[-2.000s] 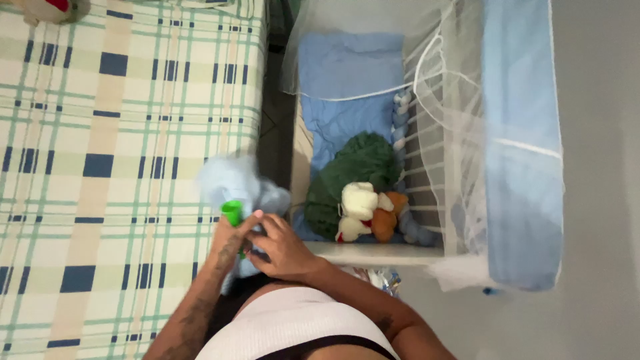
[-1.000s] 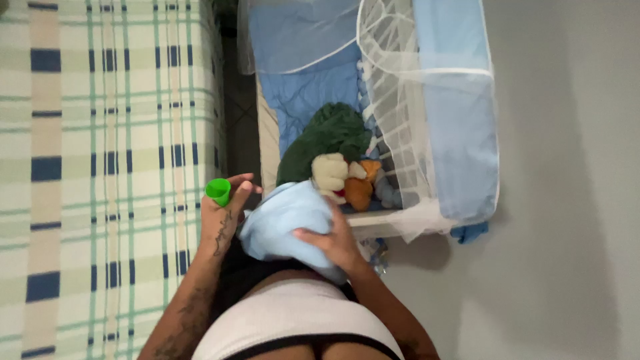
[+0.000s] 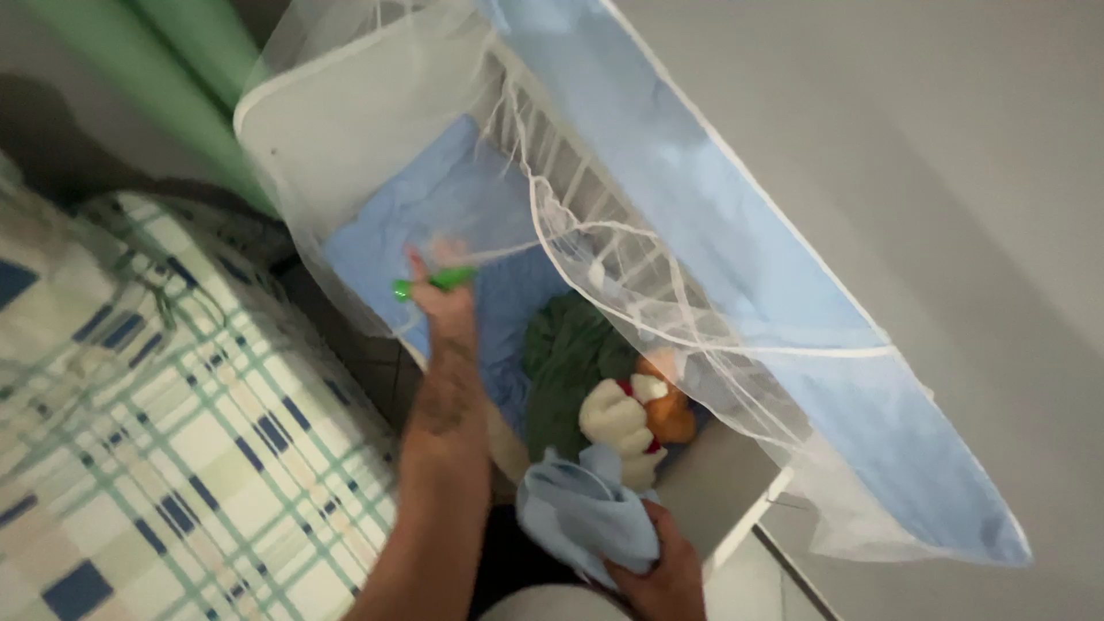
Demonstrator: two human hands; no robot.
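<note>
My left hand (image 3: 444, 289) reaches over the crib's blue bedding (image 3: 509, 302), at the edge of the white netting. A bright green object (image 3: 453, 278), its kind unclear, is held in that hand; the fingers are blurred. Low in the view, my right hand (image 3: 660, 565) grips a bunched light blue cloth (image 3: 586, 513). Just beyond the cloth lie a cream plush toy (image 3: 614, 418) with red parts and an orange plush toy (image 3: 671, 414). Beside them is a dark green cloth bundle (image 3: 565, 362) on the bedding.
White mosquito netting (image 3: 552, 203) with a blue fabric panel (image 3: 733, 216) drapes over the crib's slatted side. A bed with a plaid cover (image 3: 259, 414) stands at the left, across a narrow floor gap. Green curtains (image 3: 164, 95) hang at the upper left.
My left hand has moved forward from near my body to over the crib, with the green object. The light blue cloth remains in my right hand. The view has turned and shifted strongly.
</note>
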